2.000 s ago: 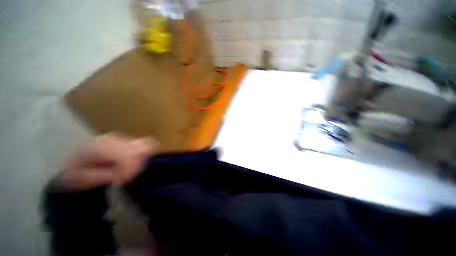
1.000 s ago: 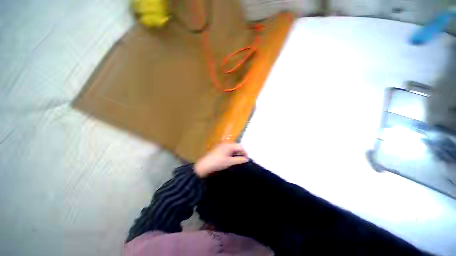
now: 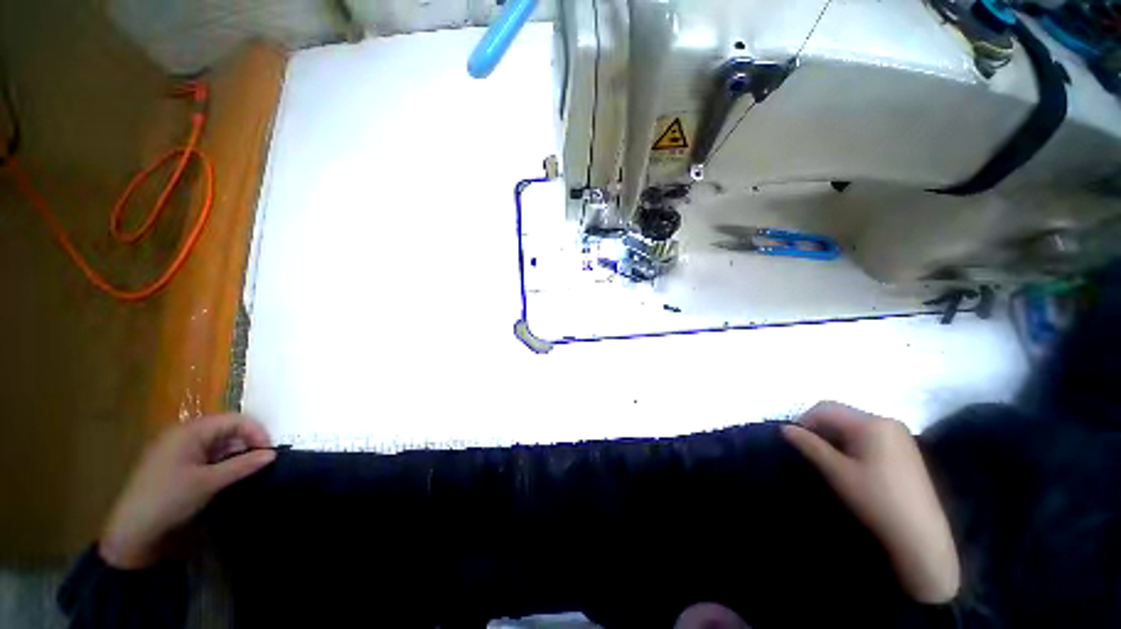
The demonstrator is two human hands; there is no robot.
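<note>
A black garment lies along the front edge of the white table, its long straight edge stretched between both hands. My left hand pinches the left end of that edge near the wooden border. My right hand pinches the edge at the right. The cream-white sewing machine stands behind the cloth, with its lit presser foot over the needle plate area. The cloth is apart from the presser foot.
Blue-handled snips lie on the bed under the machine arm. A light-blue stick is left of the head. An orange cord loops at the left by the wooden table edge. More dark cloth is at the right.
The view has moved right, bringing the machine into full view. My right hand now shows, holding the garment edge. The edge now runs straight and level between both hands.
</note>
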